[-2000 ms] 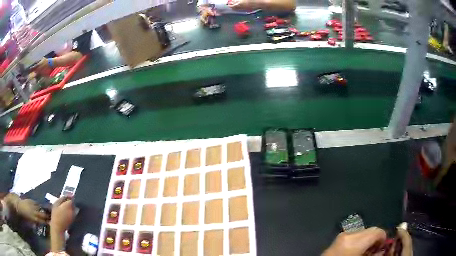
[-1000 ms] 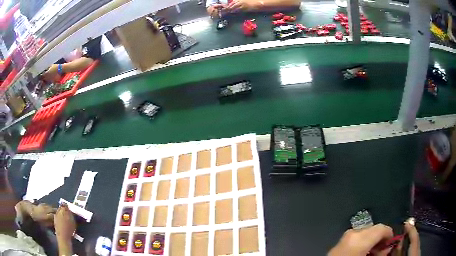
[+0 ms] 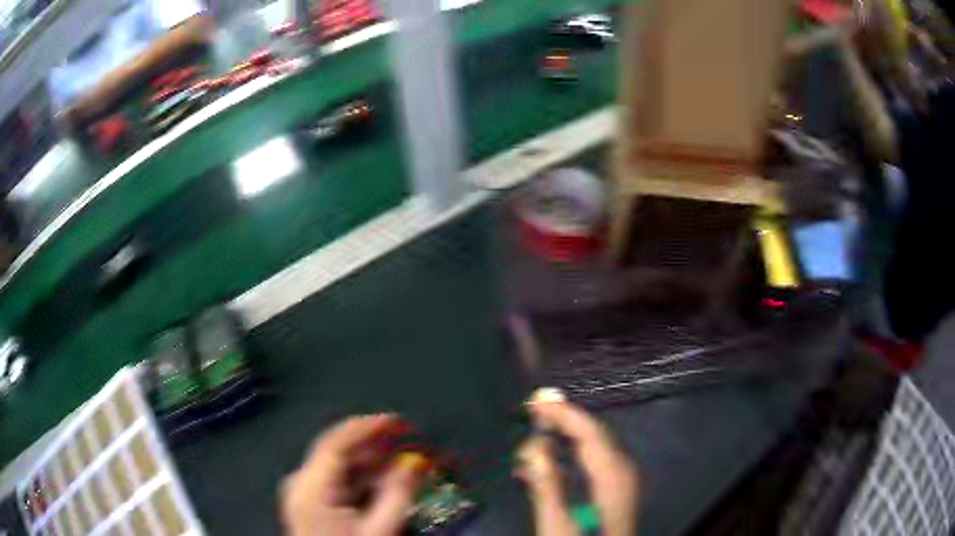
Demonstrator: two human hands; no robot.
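Note:
The picture is blurred. My left hand (image 3: 351, 476) is at the bottom centre, its fingers on a small red-and-black component with a yellow centre (image 3: 414, 461). The component is at or over a phone board in a dark housing (image 3: 445, 508); whether they touch is unclear. My right hand (image 3: 586, 466), to the right, grips a soldering iron with a green band (image 3: 584, 516) and a white collar. Its long tip (image 3: 524, 340) points up and away, apart from the board.
Stacked phone units (image 3: 199, 366) and a white-grid parts tray (image 3: 105, 461) are at left. A red-and-white round tub (image 3: 563, 215), cardboard-hooded box (image 3: 696, 94) and blue sponge (image 3: 825, 249) stand beyond the spattered mat. A post (image 3: 427, 105) rises beside the green belt. White grids (image 3: 909, 471) are at right.
The view has swung right, bringing the tub, hooded box and sponge into sight. My hands now appear nearer the centre and farther apart, and the iron's tip and green band show.

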